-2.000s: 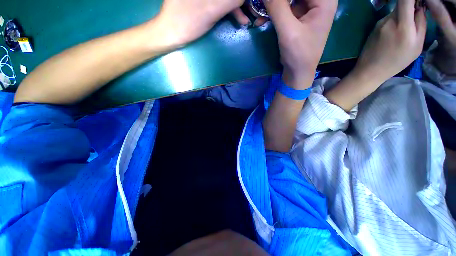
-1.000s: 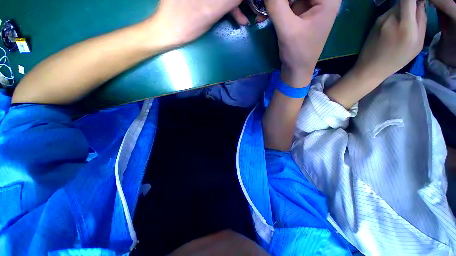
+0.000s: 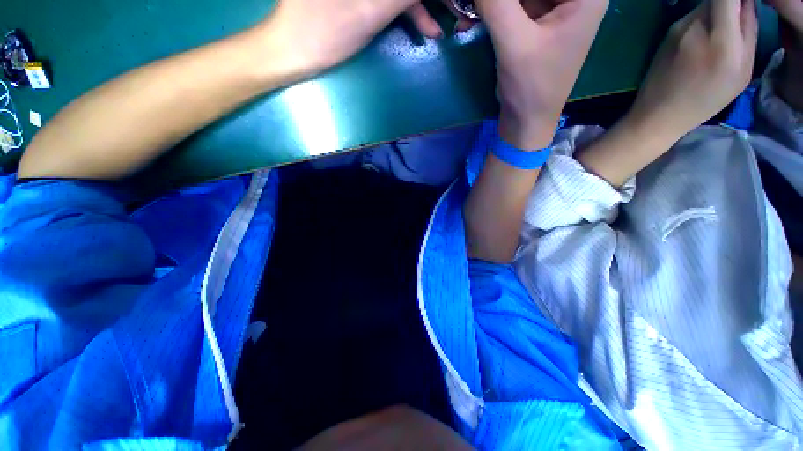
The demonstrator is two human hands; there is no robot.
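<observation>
A round circuit board unit (image 3: 465, 8) shows only as a small dark disc edge with a bright rim at the top edge of the picture, between my hands. My left hand (image 3: 343, 31) reaches in from the left, cut off by the top edge, with fingertips near the unit. My right hand (image 3: 548, 53), with a blue wrist band (image 3: 519, 156), has its fingers bent at the unit and is also cut off at the top. The hands and the picture edge hide most of the unit, but it appears held between them.
The green bench top (image 3: 202, 22) carries another dark round unit (image 3: 15, 55) with a white and yellow tab (image 3: 36, 75) at far left, beside white wire loops (image 3: 9, 114) and a small pale piece (image 3: 34, 117). A coworker's hand (image 3: 700, 62) works close on the right.
The view has shifted slightly, and less of the unit shows at the top edge. My hands stay around it with only small movement.
</observation>
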